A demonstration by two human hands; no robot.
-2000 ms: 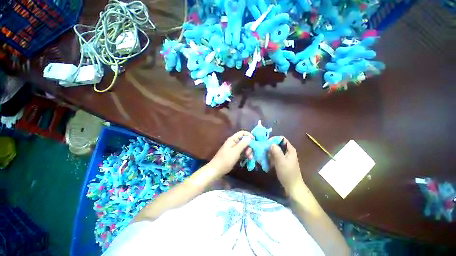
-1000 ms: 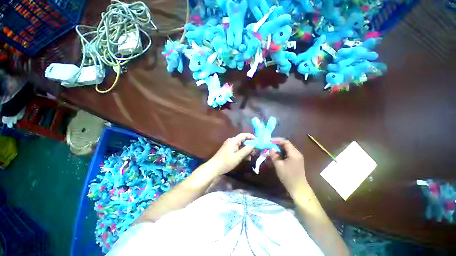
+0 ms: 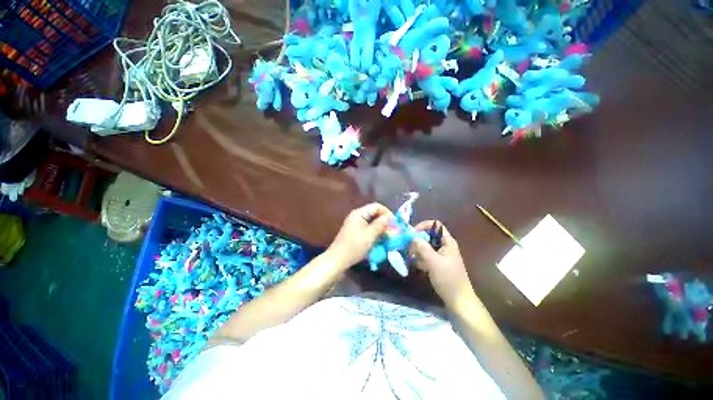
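A small light blue plush toy (image 3: 396, 241) with pink tufts is held above the table, close to my body, with a white label or part pointing up and another white part hanging down. My left hand (image 3: 361, 235) grips its left side. My right hand (image 3: 442, 256) holds its right side, and a small dark tool (image 3: 435, 233), possibly thread snips, is tucked in its fingers. The tool's blades are too small to read.
A heap of blue toys (image 3: 367, 62) lies at the far side of the brown table (image 3: 266, 172). A white card (image 3: 541, 259) and a thin pencil (image 3: 499, 225) lie right. One toy (image 3: 685, 306) is at the right edge. A full blue tub (image 3: 141, 273) and a stool (image 3: 131, 207) stand left; coiled cord (image 3: 173, 55) upper left.
The toy has been turned over in my hands, from legs up and plain blue side showing to pink tufts showing. The dark tool now shows more clearly at my right fingers.
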